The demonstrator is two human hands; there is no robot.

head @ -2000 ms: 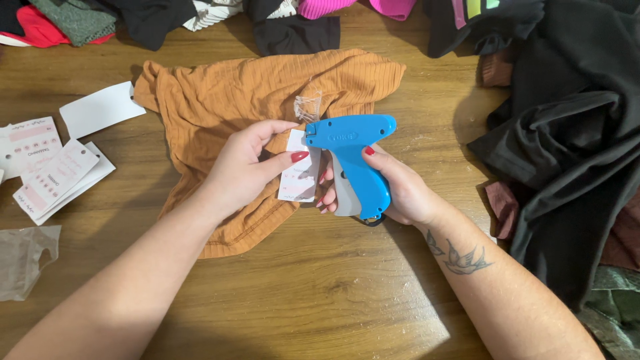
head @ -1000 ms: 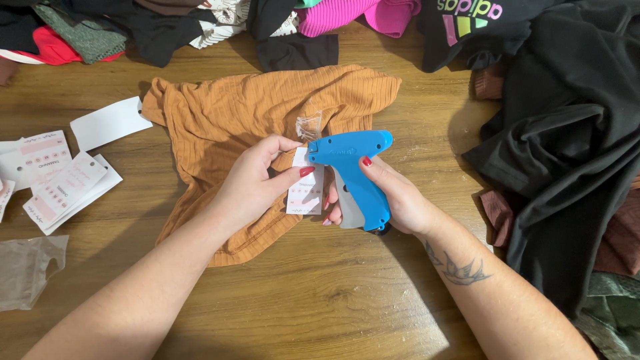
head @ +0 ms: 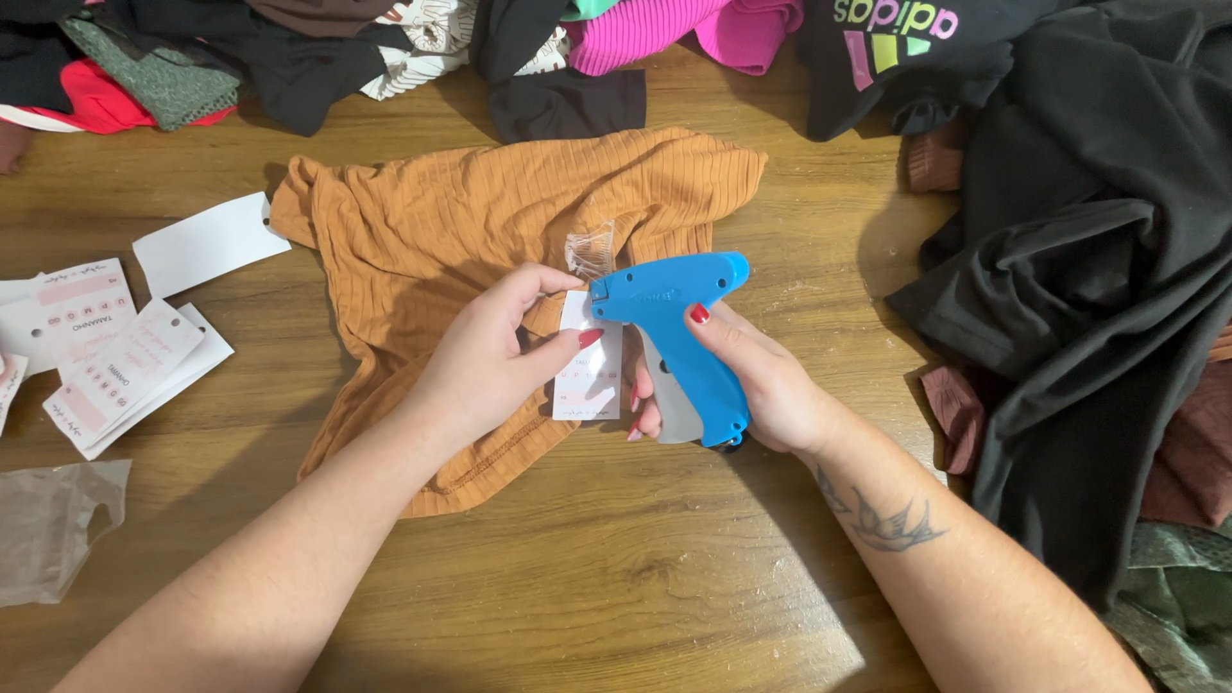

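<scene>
My right hand [head: 741, 375] grips a blue and grey tagging gun [head: 693, 327], its fingers around the grey trigger. Between the thumb and fingers of my left hand [head: 510, 346] is the top of a white and pink paper hang tag [head: 589, 380], right at the nose of the gun. A bunch of clear plastic tag fasteners [head: 590, 250] stands up from the gun's top. Beneath both lies an orange ribbed garment [head: 414, 231], spread unevenly on the wooden table [head: 577, 587]. Whether the gun's needle passes through the tag or the cloth cannot be seen.
Several printed hang tags [head: 144, 356] and a blank white one [head: 207, 243] lie at the left, above a clear plastic bag [head: 58, 529]. Dark, red and pink [head: 645, 34] clothes line the far edge. A large black garment [head: 1068, 279] covers the right side.
The view has shifted slightly. My hands, the tagging gun and the tag keep nearly the same arrangement over the orange garment.
</scene>
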